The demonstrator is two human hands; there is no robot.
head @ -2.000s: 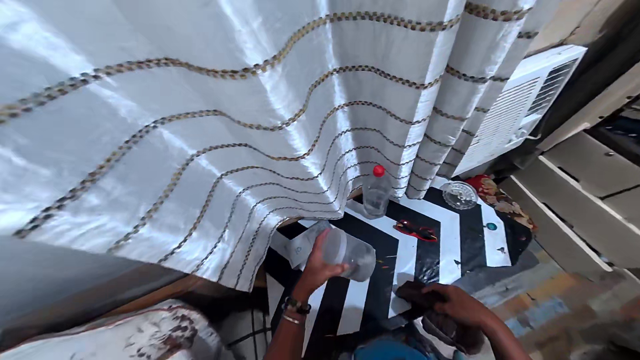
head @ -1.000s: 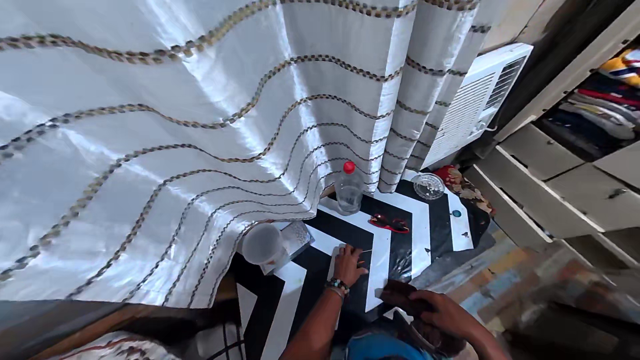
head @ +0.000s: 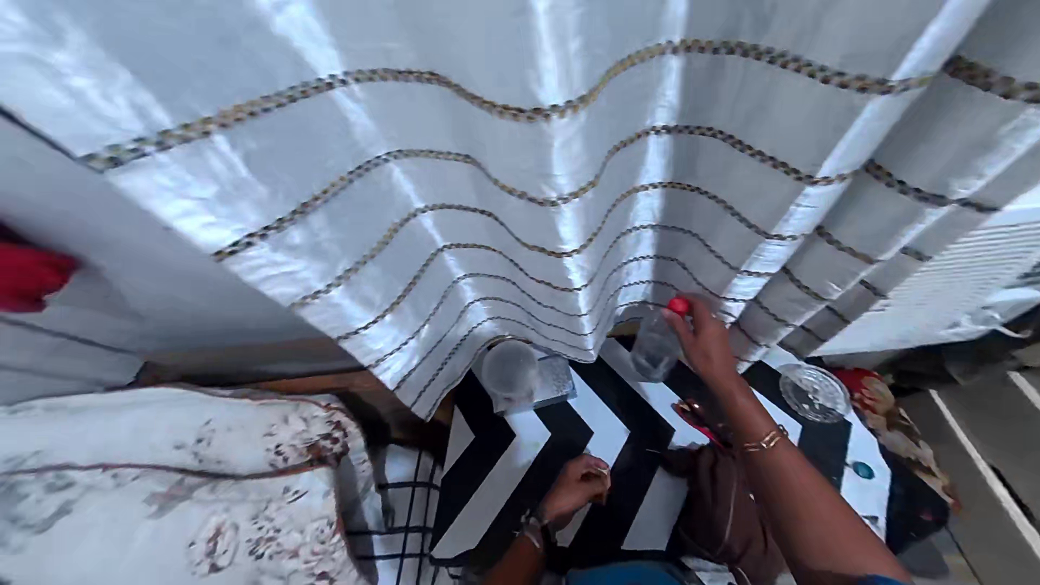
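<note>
My right hand grips the clear plastic bottle near its red cap, at the back of a table with a black-and-white zigzag cover. Low over the cover, my left hand has curled fingers; whether it holds something small I cannot tell. A translucent plastic container stands beside a patterned box at the back left. Red-framed glasses lie by my right forearm, partly hidden. Dark brown cloth lies under and beside that forearm.
A silvery curtain hangs over the table's back edge. A clear round dish and floral cloth are at the right. A white louvred unit stands behind them. A floral-covered cushioned surface is at the left.
My right hand has left the brown cloth and moved up to the bottle. The container went from my left hand to beside the patterned box. The view has swung left.
</note>
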